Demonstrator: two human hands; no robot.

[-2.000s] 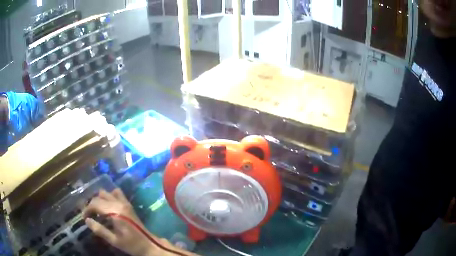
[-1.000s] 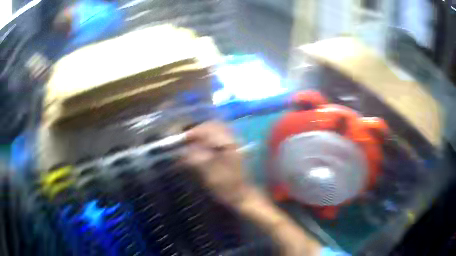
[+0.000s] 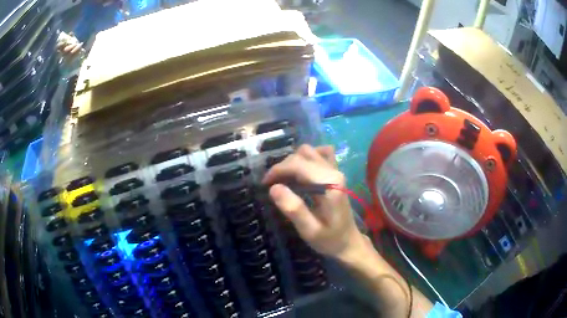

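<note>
My right hand (image 3: 323, 214) is over the right-hand columns of a clear blister tray (image 3: 205, 118), its fingers closed on a thin dark test probe (image 3: 309, 185) with a red lead (image 3: 353, 194) running back from it. The probe's tip is hidden by the fingers. Black components (image 3: 174, 171) with shiny contacts sit in columns of pockets. A blue glow (image 3: 127, 245) and a yellow patch (image 3: 81, 200) show through the tray's left part. My left hand is not in view.
An orange animal-face fan (image 3: 432, 180) stands right of the tray, with a white cord (image 3: 416, 261). Tan cardboard sheets (image 3: 186, 56) and a blue bin (image 3: 357, 71) lie behind. A cardboard-topped tray stack (image 3: 516, 77) is at the right. Another person's hand (image 3: 68, 43) shows upper left.
The view has swung left and down, so the tray and the cardboard fill more of it and the fan sits further right. My right hand still shows at the tray.
</note>
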